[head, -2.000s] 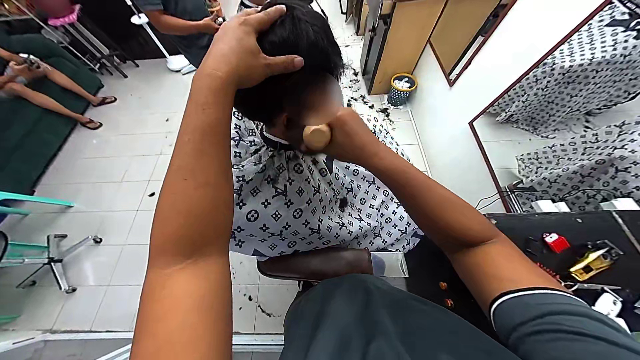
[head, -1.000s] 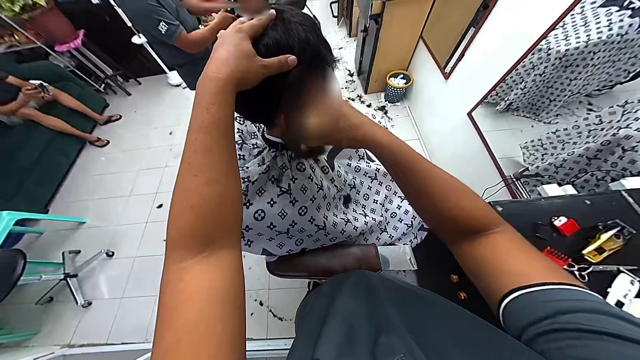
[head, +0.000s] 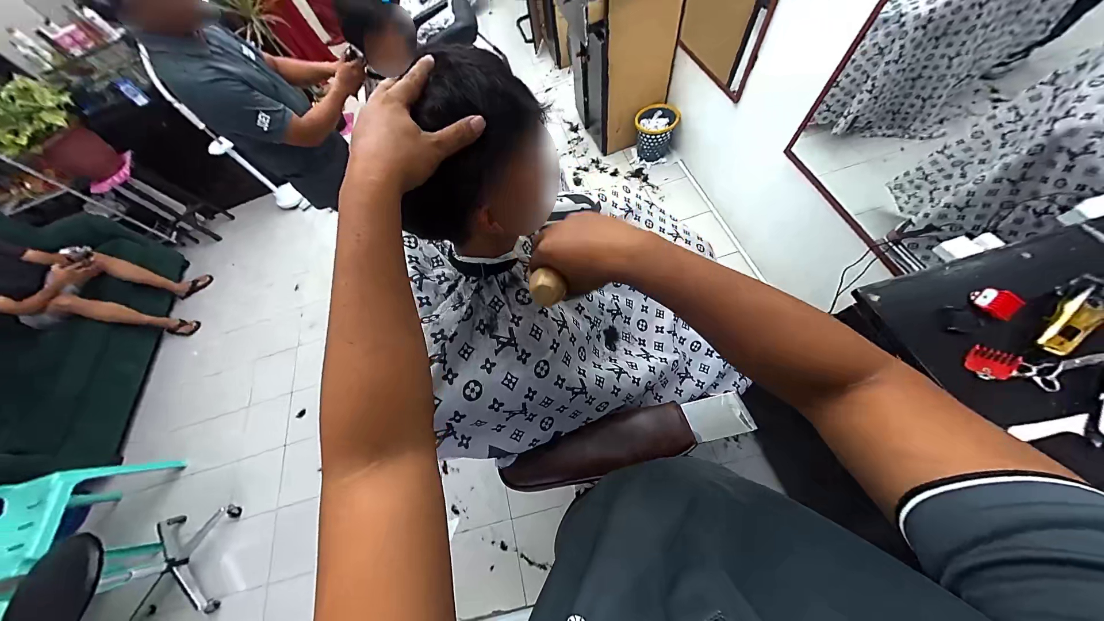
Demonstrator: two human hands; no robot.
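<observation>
My left hand rests with spread fingers on the dark hair at the top and side of a seated person's head. Below the face, my right hand is closed around a wooden handle, whose rounded end sticks out toward me; the tool's working end is mostly hidden. A white barber's cape with a dark pattern covers the person, with a black band at the neck. Tufts of cut hair lie on the cape.
A black counter at right holds a red clipper guard, yellow clippers and scissors. Nearer are the chair's brown armrest and, at left, a green plastic chair. Another person works behind; someone sits on a green sofa.
My right hand has moved slightly away from the side of the head, down beside the jaw, and the wooden handle end shows again. My left hand stays on the head.
</observation>
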